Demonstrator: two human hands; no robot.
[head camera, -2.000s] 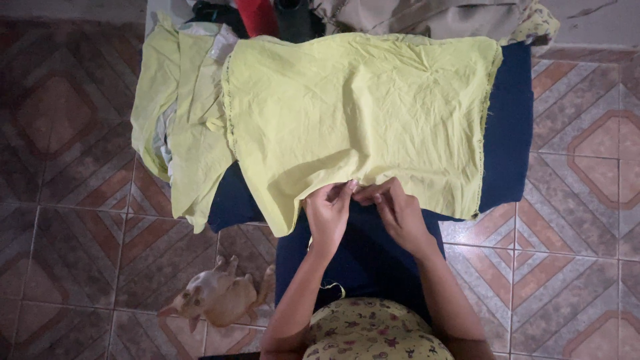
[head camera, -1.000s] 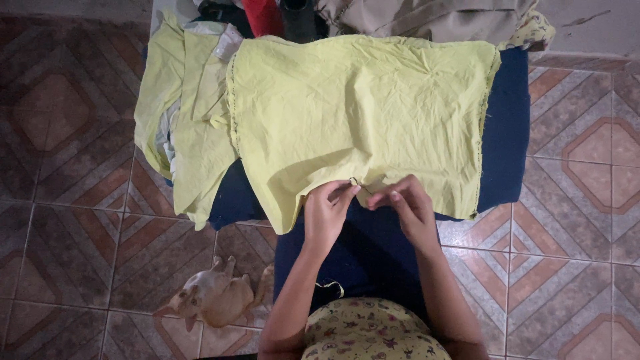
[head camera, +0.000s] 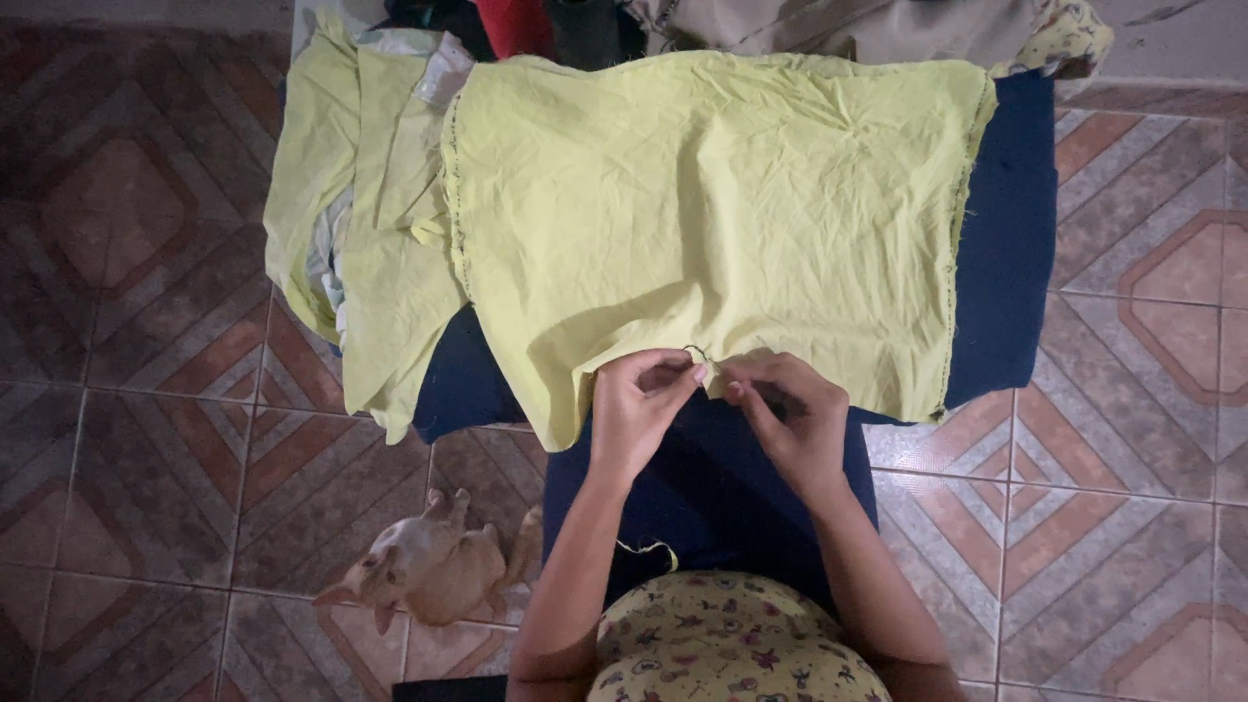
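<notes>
A yellow cloth with dark stitches along its left and right edges lies spread over a dark blue cloth. At its near edge, my left hand pinches the fabric between thumb and fingers. A short loop of dark thread shows just above those fingertips. My right hand is close beside it, its thumb and fingers closed at the same edge; whether a needle is between them is too small to tell. A second bundle of yellow cloth lies to the left.
An orange and white cat lies on the tiled floor to the lower left. Beige fabric, a red item and dark items are piled behind the yellow cloth. A loose yellow strip lies across my lap.
My right hand, a little apart from the left one a second ago, is now back close to it at the cloth's edge. My left hand keeps its pinch.
</notes>
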